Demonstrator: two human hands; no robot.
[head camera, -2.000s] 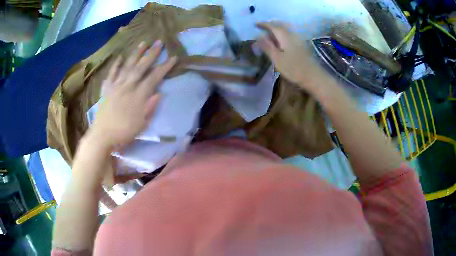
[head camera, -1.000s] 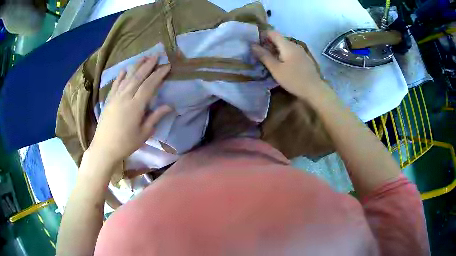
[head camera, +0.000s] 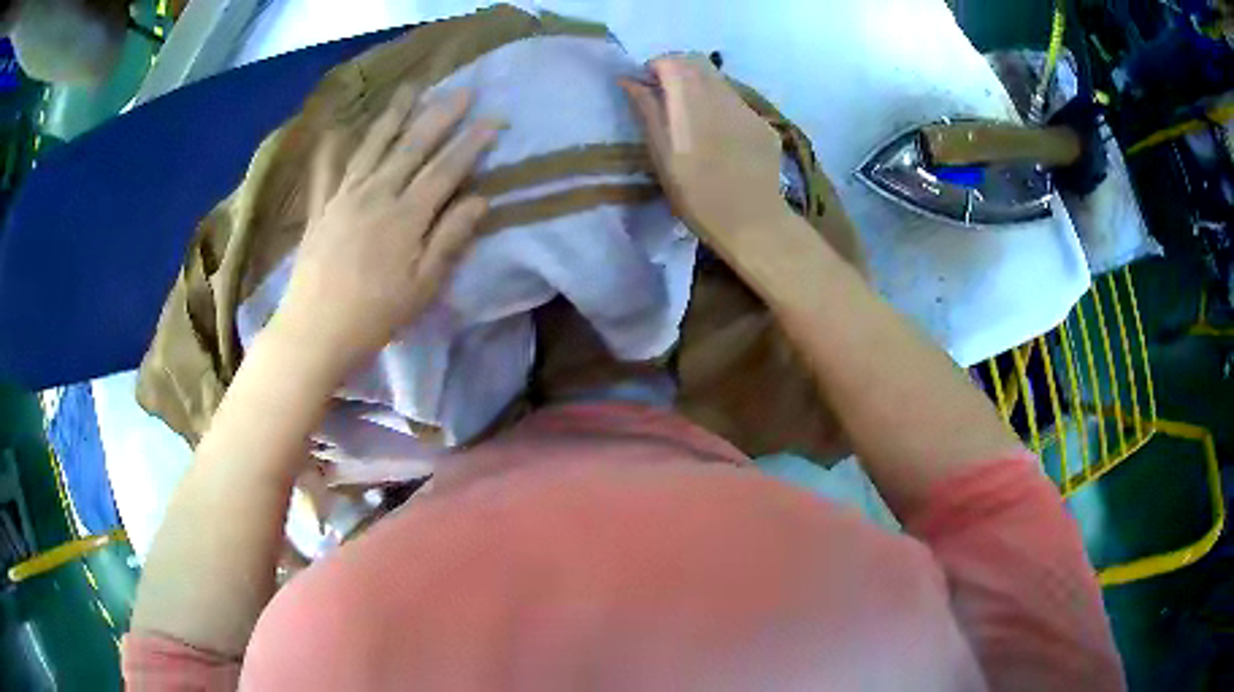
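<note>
A brown garment is draped over the navy padded board and the white-covered table. Pale lining cloth lies on top of it, crossed by two narrow brown strips. My left hand lies flat on the cloth with its fingers spread, at the strips' left end. My right hand pinches the pale cloth at the right, near its upper edge, with curled fingers. My pink-clad torso hides the near part of the garment.
A steam iron with a wooden handle rests at the right of the white-covered table. The navy board extends left. A yellow barred trolley stands at the lower right. Part of a person's head shows at the upper left.
My right hand has moved left and slightly up with the pale cloth. My left hand has slid up and right. The pale cloth now covers more of the brown at the top.
</note>
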